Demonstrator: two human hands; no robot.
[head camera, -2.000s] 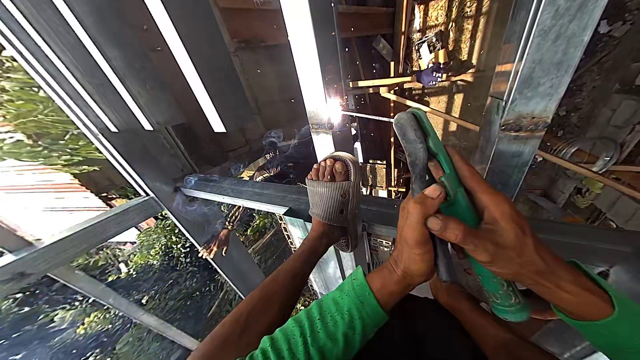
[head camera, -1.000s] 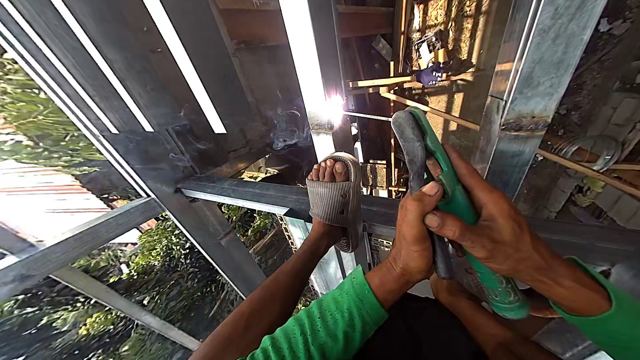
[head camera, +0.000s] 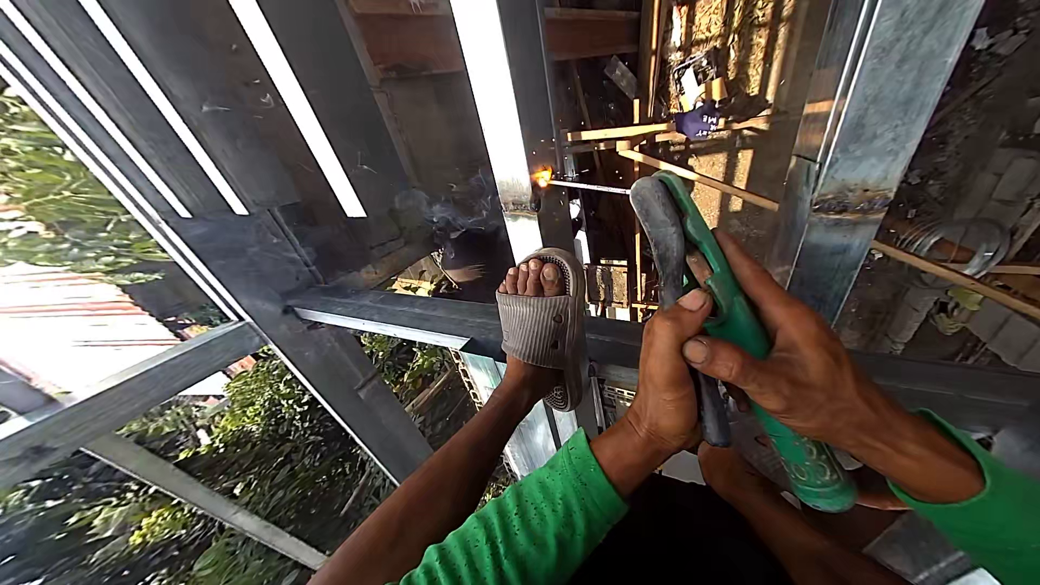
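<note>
My right hand (head camera: 796, 374) is wrapped around the green handle of a welding electrode holder (head camera: 735, 317). Close beside it, my left hand (head camera: 670, 366) grips the dark lever of the same holder. A thin welding electrode (head camera: 593, 188) runs left from the jaws. Its tip meets the side of a steel beam (head camera: 532, 106), where a small orange glow (head camera: 543, 177) and a few sparks show. Just below the glow, a brownish weld seam (head camera: 518, 207) crosses the beam. Part of the lever is hidden by my left fingers.
My sandalled foot (head camera: 540, 325) rests on a horizontal steel beam (head camera: 390, 313). Another upright beam (head camera: 886, 146) with a weld seam stands at right. Far below lie wooden strips (head camera: 699, 172), coiled wire (head camera: 967, 244) and rubble. Foliage and a corrugated roof (head camera: 81, 317) show through the frame at left.
The bright white arc at the electrode tip has dwindled to a small orange glow. Both hands keep their hold on the electrode holder.
</note>
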